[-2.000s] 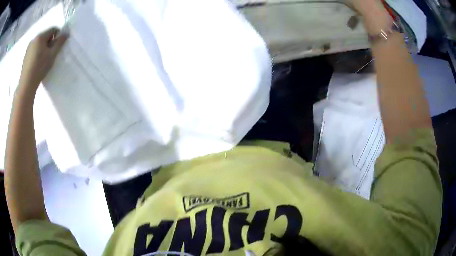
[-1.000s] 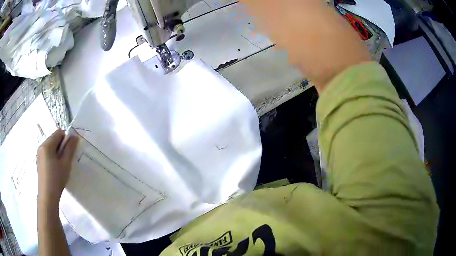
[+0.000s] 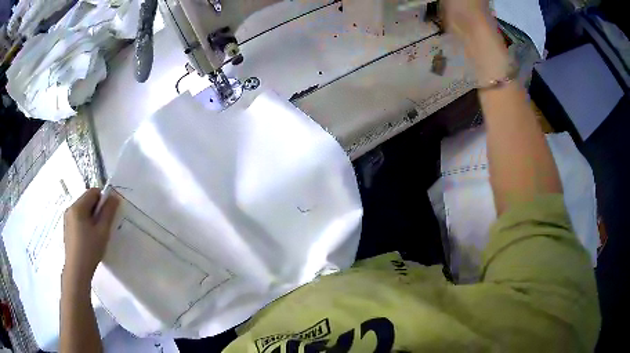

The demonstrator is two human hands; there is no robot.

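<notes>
A large white garment panel (image 3: 297, 165) with curved sides and dark stitched pocket-shaped lines lies from the machine's needle area down to my lap. My left hand (image 3: 90, 224) grips its left edge, with the fingers closed on the cloth. The presser foot (image 3: 224, 89) is at the panel's top edge; whether it presses on the cloth cannot be told. My right hand (image 3: 466, 17) is at the top right, away from the panel and blurred, beside the machine's base; its fingers and anything in them are unclear.
The sewing machine head (image 3: 190, 34) stands beyond the panel. Bunched white cloth (image 3: 55, 62) lies at the upper left. Another marked white piece (image 3: 41, 241) is at the left. More white pieces (image 3: 463, 200) lie under my right forearm. A pale sheet (image 3: 580, 86) is at the far right.
Over two seconds the panel and my left hand have come down from the top, revealing the machine. In the last second my right hand moved right; the panel has barely moved.
</notes>
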